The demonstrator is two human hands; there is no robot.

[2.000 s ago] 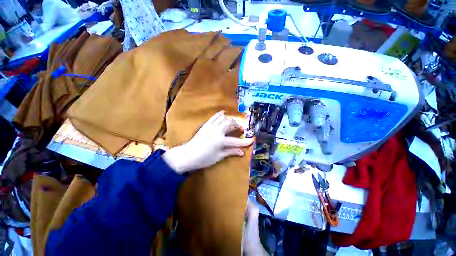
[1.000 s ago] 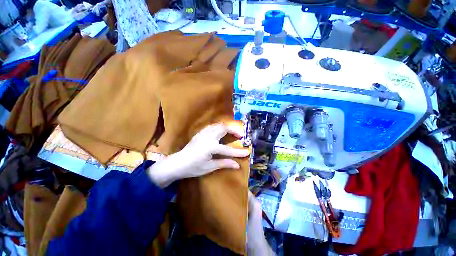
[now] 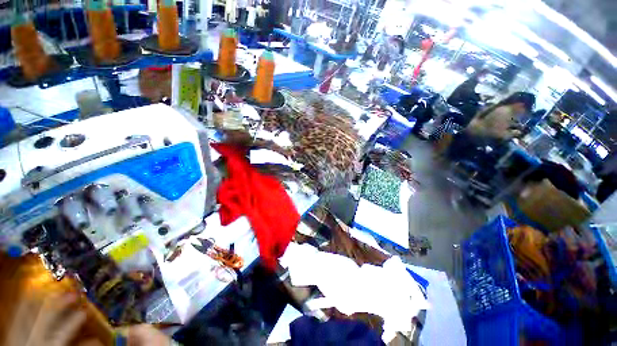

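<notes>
Brown fabric [image 3: 27, 277] shows at the lower left, cut off by the picture's edge, at the left end of the white and blue overlock machine [image 3: 101, 159]. My left hand [image 3: 44, 321] is blurred and lies over this fabric; its grip is unclear. My right hand [image 3: 142, 335] is at the bottom edge beside the fabric, mostly cut off, and its fingers are hidden. Orange-handled snips [image 3: 226, 257] lie on the machine table [image 3: 196, 287].
A red cloth [image 3: 260, 203] hangs by the machine's right end. White cloth [image 3: 352, 284] and a large brown bundle [image 3: 325, 142] lie beyond. Orange thread cones [image 3: 103, 34] stand behind. A blue crate [image 3: 488, 270] with cloth stands at right. People sit farther back.
The view has swung right, so the machine, fabric and both hands now sit at the left. The right-hand side of the workshop has come into view.
</notes>
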